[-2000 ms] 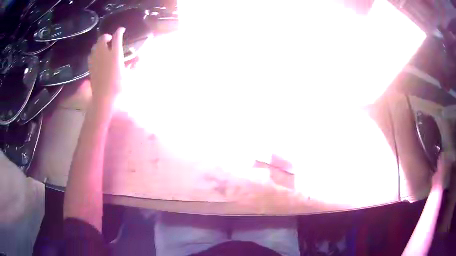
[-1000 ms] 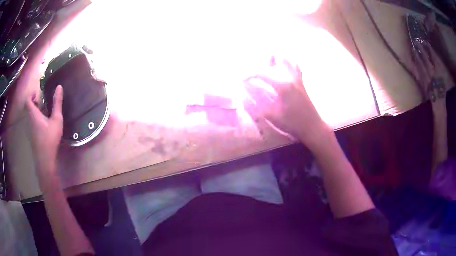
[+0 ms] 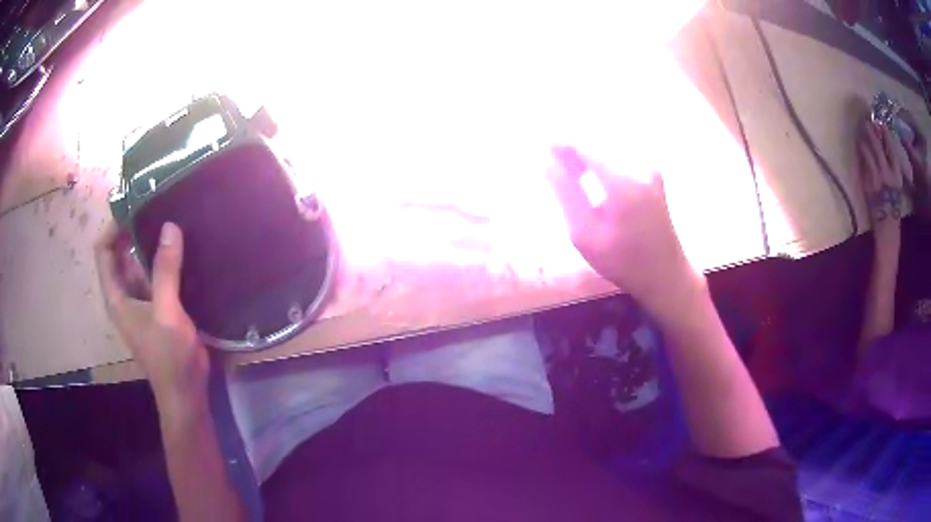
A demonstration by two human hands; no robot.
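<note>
The dark green car-shaped housing is near the bench's front edge at left, its dark underside with a pale rim facing me. My left hand grips its left side, thumb on the dark face and fingers behind the edge. My right hand is over the bench right of centre, fingers curled. A small bright white spot shows between its fingers; glare hides whether it is a held piece. A faint flat piece on the bench is washed out by glare.
Strong glare covers the bench centre. More green housings are at the upper left. A dark cable runs down the right. Another person's hand holds a shiny piece at far right. Blue material lies below right.
The housing and my left hand have moved right and nearer the middle, and the housing looks larger. My right hand's fingers are more curled. The other person's hand is lower in view.
</note>
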